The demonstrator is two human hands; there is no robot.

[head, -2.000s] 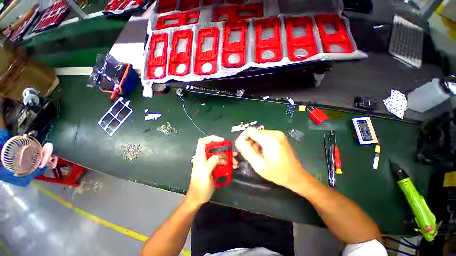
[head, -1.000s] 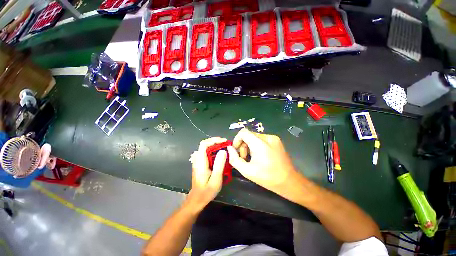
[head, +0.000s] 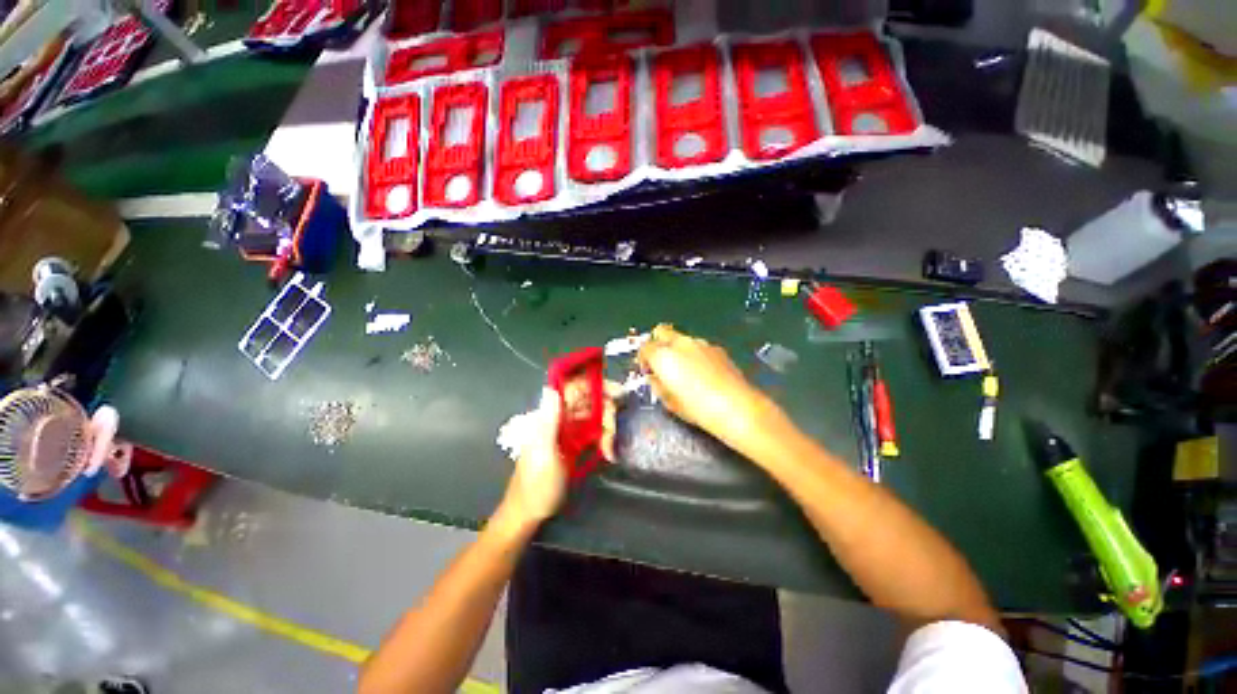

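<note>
My left hand (head: 540, 458) grips a red housing (head: 579, 411) by its sides and holds it tilted above the dark green mat (head: 448, 407). My right hand (head: 699, 382) is just right of the housing and apart from it. Its fingertips are at the cluster of small white pieces (head: 627, 347) and partly cover it. Whether they pinch a piece cannot be told. A pale crumpled pile (head: 518, 433) shows beside my left hand.
A blister tray (head: 936, 137) with red housings stands at the rear. Tweezers (head: 859, 407), a red-handled tool (head: 885, 418), a boxed device (head: 954, 338) and a green electric screwdriver (head: 1106, 532) lie right. A divided frame (head: 285, 325) and small metal parts (head: 331, 423) lie left.
My right hand has moved off the housing to the white pieces behind it. The housing is more uncovered and upright in my left hand. The whole view has shifted slightly.
</note>
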